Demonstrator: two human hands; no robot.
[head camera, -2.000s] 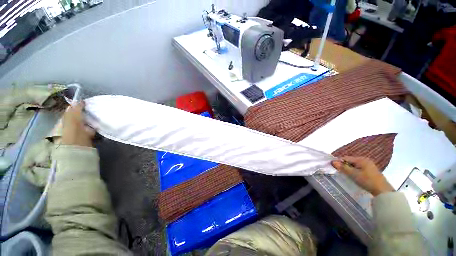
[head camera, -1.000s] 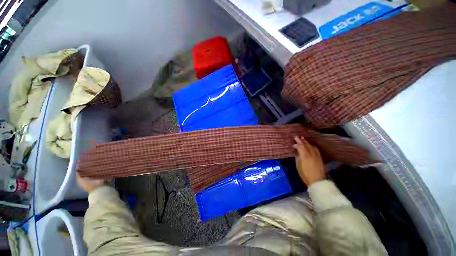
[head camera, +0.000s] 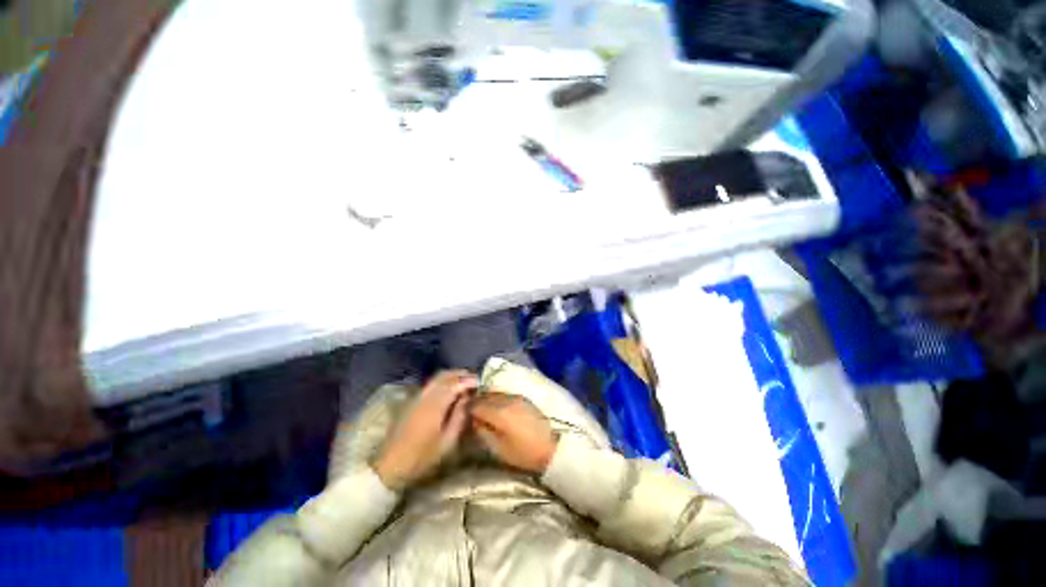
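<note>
My left hand (head camera: 426,431) and my right hand (head camera: 512,429) are together over my lap, below the front edge of the white machine table (head camera: 275,258). The fingers meet and are blurred; whether anything small is between them cannot be told. No strip shows in them. The brown-red checked bundle (head camera: 44,218) hangs over the table's left side. The white sewing machine (head camera: 654,98) stands at the back of the table, its needle area blurred.
Small pink and blue snips or pens (head camera: 553,164) and a small dark tool (head camera: 578,93) lie on the table. A black phone (head camera: 709,181) lies at its right edge. White pieces (head camera: 717,396) lie in a blue crate (head camera: 809,459) below right. More blue crates stand at far right.
The view has swung right from the floor and left crates to the machine table. The checked strip with white backing is no longer in my hands, which have come together over my lap.
</note>
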